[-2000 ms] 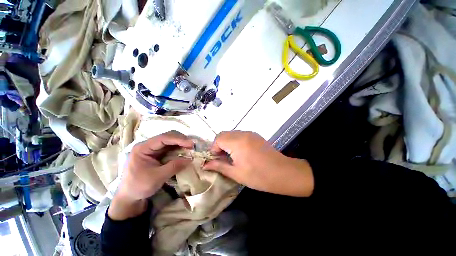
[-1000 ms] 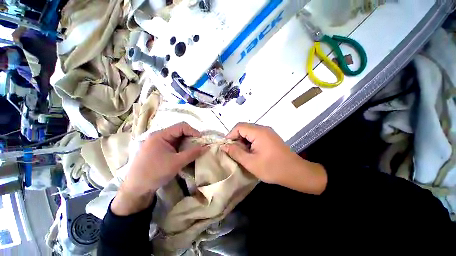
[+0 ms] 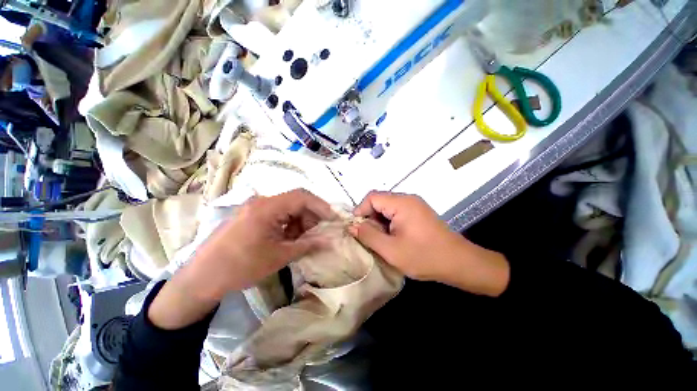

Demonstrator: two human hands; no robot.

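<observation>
A beige garment piece (image 3: 336, 284) with a pale edge lies bunched below and between my hands, at the near edge of the sewing table. My left hand (image 3: 264, 233) is slightly blurred and pinches the cloth's edge between thumb and forefinger. My right hand (image 3: 409, 237) pinches the same edge just to the right, with the fingertips of both hands close together. The white sewing machine head (image 3: 336, 53) with a blue stripe and JACK lettering is just beyond my hands. The fingertips partly hide the pinched edge.
Scissors (image 3: 500, 111) with one yellow and one green handle lie on the white table (image 3: 428, 137). A beige and white garment pile (image 3: 157, 114) is behind the machine. White pieces with beige edges (image 3: 649, 183) hang at the right. A machine end with a round black vent (image 3: 111, 336) is lower left.
The camera view has shifted, so the machine and scissors appear further right. My left hand has moved right along with the cloth edge, and the cloth below has shifted its folds.
</observation>
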